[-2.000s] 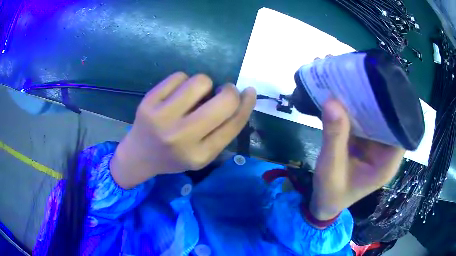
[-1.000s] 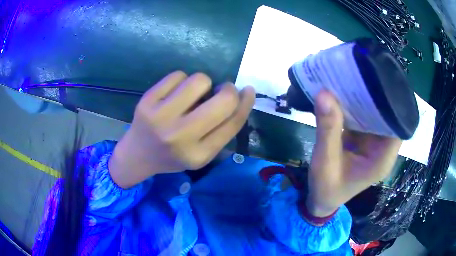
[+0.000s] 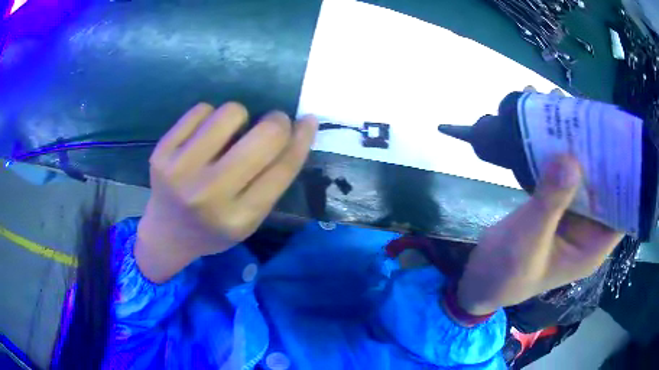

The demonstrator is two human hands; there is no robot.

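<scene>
My left hand (image 3: 224, 170) pinches a thin black cable (image 3: 108, 146) between thumb and fingers. The cable runs left from the hand to the bench's front edge. Its small dark square end piece (image 3: 376, 135), with a pale centre, sticks out right of my fingertips over a white sheet (image 3: 405, 65). My right hand (image 3: 542, 238) is closed round a black glue bottle (image 3: 585, 155) with a pale printed label. The bottle lies on its side in the air, its pointed nozzle aimed left, apart from the square end piece. Some right fingers are hidden behind the bottle.
The bench has a dark green mat (image 3: 209, 58). Black cable bundles (image 3: 538, 25) lie at the upper right, and more hang at the right edge. A small white cylinder (image 3: 617, 43) lies near them. Purple glare covers the far left. A yellow line (image 3: 36, 247) crosses the floor.
The bottle has moved right, away from the square end piece, and its nozzle now shows fully. My left hand, with the cable, appears farther left; the whole view has also shifted.
</scene>
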